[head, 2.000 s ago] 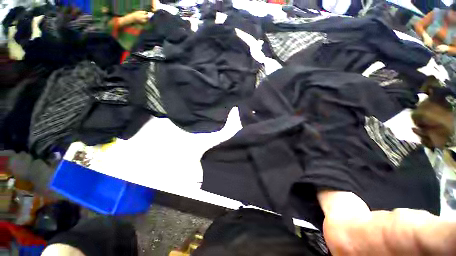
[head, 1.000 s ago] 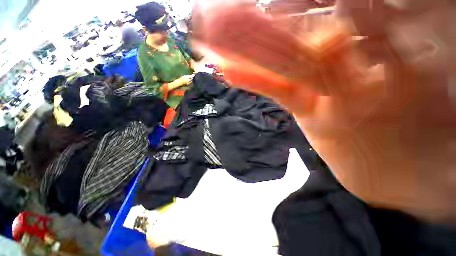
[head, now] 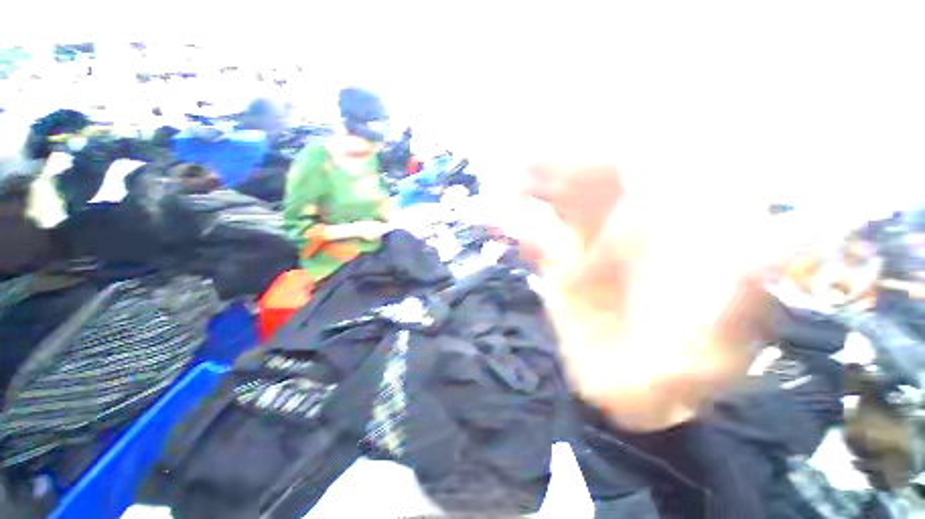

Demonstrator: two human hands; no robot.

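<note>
Black garments with plaid parts (head: 472,405) lie heaped on the white-topped table (head: 370,492) in front of me. A hand and wrist, by its place my right hand (head: 619,314), is raised close to the camera right of centre. It is blurred and washed out by glare, so its fingers and anything in them cannot be made out. Black cloth, perhaps my sleeve, shows below the wrist. My left hand is not in view.
A person in a green top (head: 340,203) is at the far side of the garments. A blue bin edge (head: 137,436) runs along the lower left, beside a dark striped heap (head: 112,355). A brown bundle (head: 880,431) lies at the right. Glare whitens the upper view.
The view has tilted up from the table to the room. My right hand has risen from the lower right; it now looks smaller than one second ago, and more garments show around it.
</note>
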